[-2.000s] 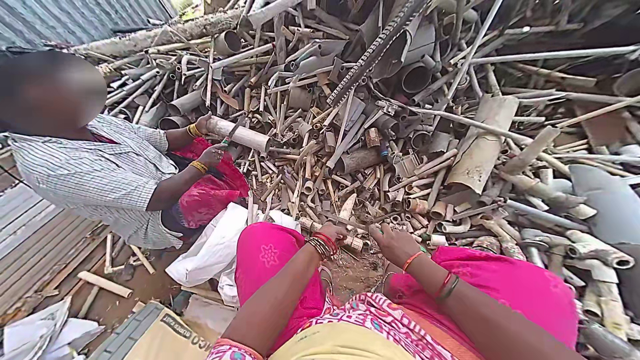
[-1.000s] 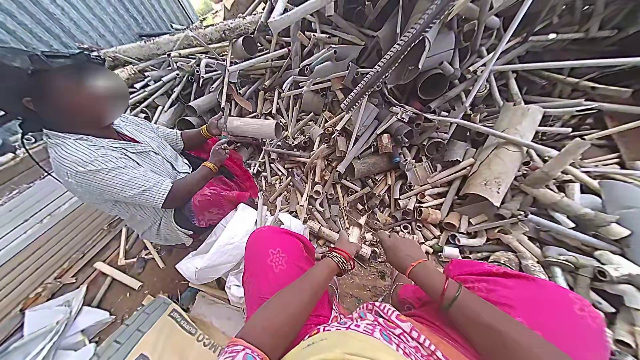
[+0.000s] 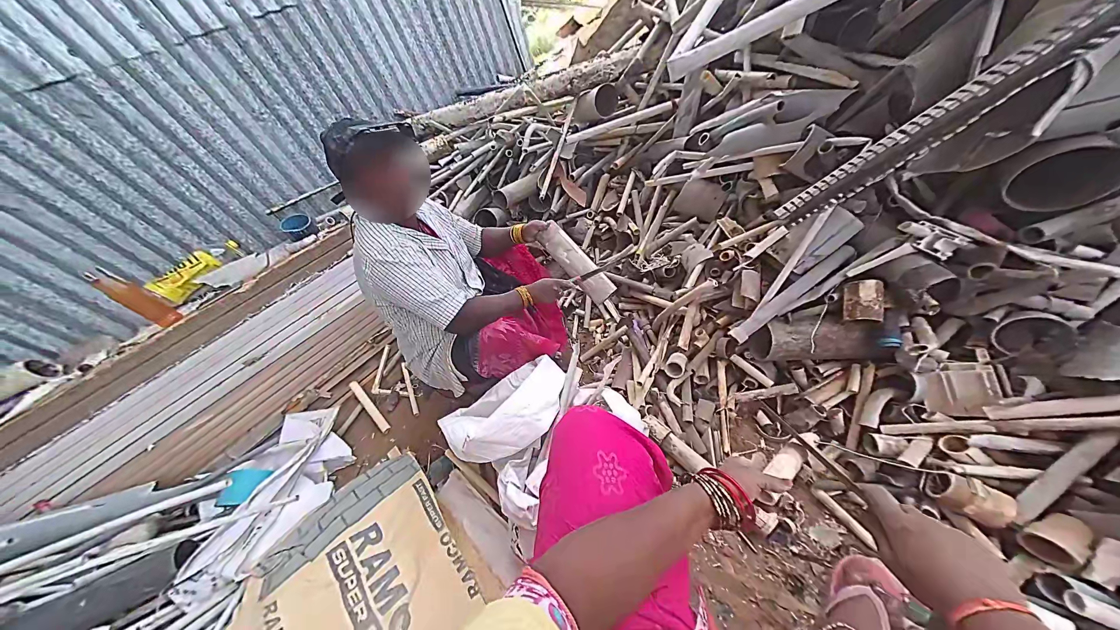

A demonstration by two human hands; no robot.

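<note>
My left hand (image 3: 744, 486), with bangles at the wrist, is low over the pile beside a short piece of pipe (image 3: 785, 462); whether its fingers grip that piece is not plain. To its right, my right hand (image 3: 919, 542) is closed around the lower end of a long thin dark tool (image 3: 818, 455), which slants up to the left; its kind is unclear. Cut plastic pipes and fittings lie heaped around both hands. A light pipe length (image 3: 675, 444) lies just left of my left hand.
A co-worker (image 3: 420, 289) sits at the left, holding a wide pipe (image 3: 573, 261) and a blade-like tool. A white sack (image 3: 507, 411) lies by my knee, a printed paper bag (image 3: 367, 560) at lower left. Stacked long strips (image 3: 219, 376) run along the corrugated metal wall (image 3: 219, 105). A pink sandal (image 3: 866, 586) shows below.
The view has swung left, showing more of the wall and the co-worker. The co-worker's wide pipe has tilted, and a tool now lies against it.
</note>
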